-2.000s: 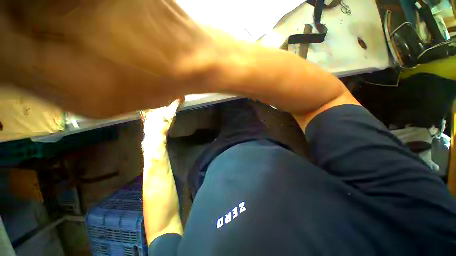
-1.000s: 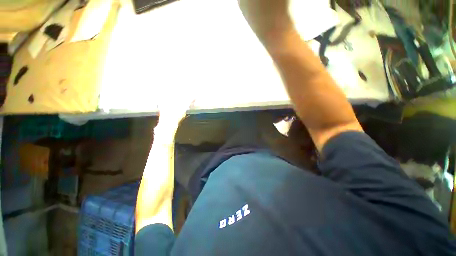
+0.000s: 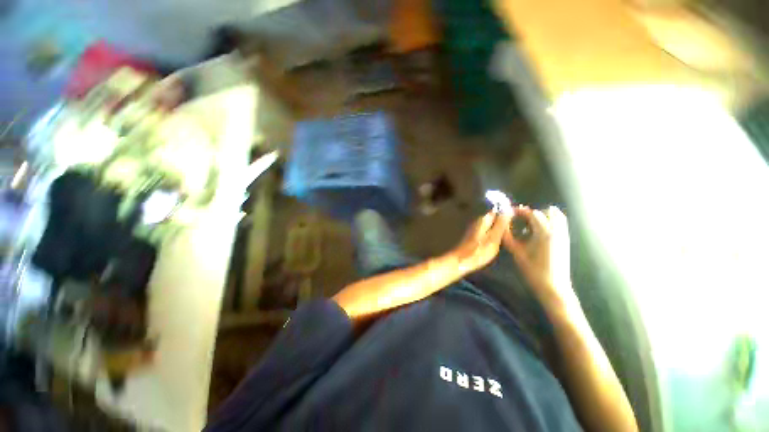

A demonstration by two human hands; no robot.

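Note:
A small, shiny metal part (image 3: pixel 498 202) shows bright and blurred at the fingertips, in front of my body and off the edge of the bright table. My left hand (image 3: pixel 485 240) reaches in from the left, its fingers closed on the part. My right hand (image 3: pixel 540 241) is right beside it, fingers curled and close to the left fingertips. A dark spot shows between the right fingers; I cannot tell if it is a thing or a gap. The part's exact shape is washed out by glare.
The bright white table (image 3: pixel 632 194) runs down the right, with a yellow-covered area (image 3: pixel 582 46) at its far end. A blue crate (image 3: pixel 344 156) is on the floor ahead. Another pale table (image 3: pixel 198 278) on the left holds heaped cloth (image 3: pixel 139 143) and dark items.
The view has swung left, bringing the left table and cloth into sight. My right hand has come down from over the white table to beside my left hand. The shiny part is now visible.

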